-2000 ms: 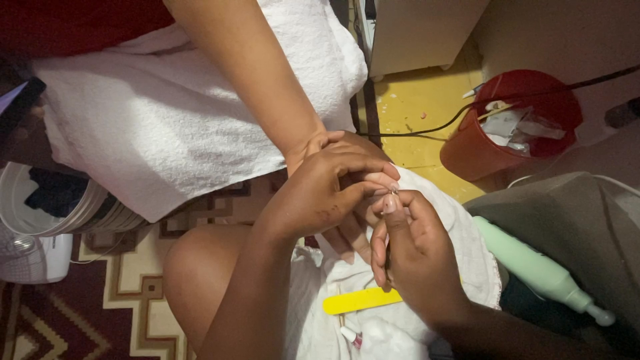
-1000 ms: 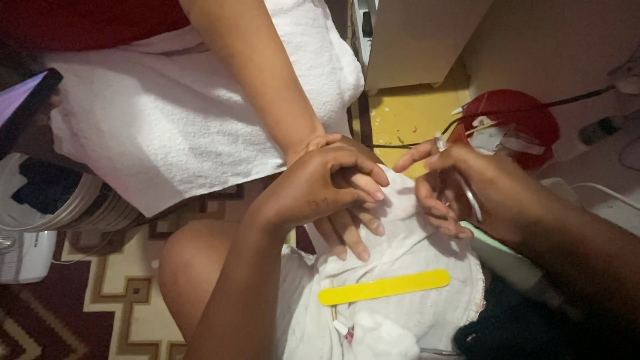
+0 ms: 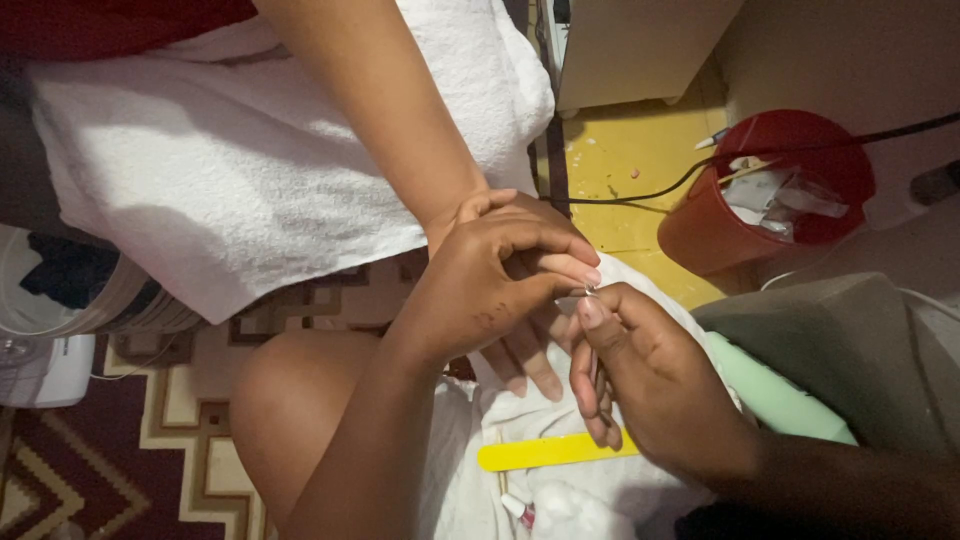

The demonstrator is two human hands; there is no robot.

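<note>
My left hand [image 3: 487, 277] holds a finger of another person's hand [image 3: 525, 360], which rests palm down over the white cloth [image 3: 457, 465] on my lap. My right hand [image 3: 645, 367] grips a small metal tool [image 3: 590, 291], its tip at the nail of the held finger. Most of the tool is hidden in my fingers, so its kind cannot be told. Below the hands lies a yellow nail file [image 3: 547, 451], partly behind my right hand. Near it are a thin wooden stick [image 3: 502, 484], a small white-capped bottle or tube [image 3: 516, 508] and white cotton wool [image 3: 574, 510].
A red bin [image 3: 697, 232] with waste stands at the right, a black cable [image 3: 667, 191] crossing it. A pale green bottle [image 3: 780, 390] lies beside a grey surface. A white towel [image 3: 300, 180] covers the other person's lap. A bucket [image 3: 120, 292] stands at the left.
A second ago my right hand was apart from the held finger, with the metal tool in it. It has come back left to the fingertip, much as two seconds ago.
</note>
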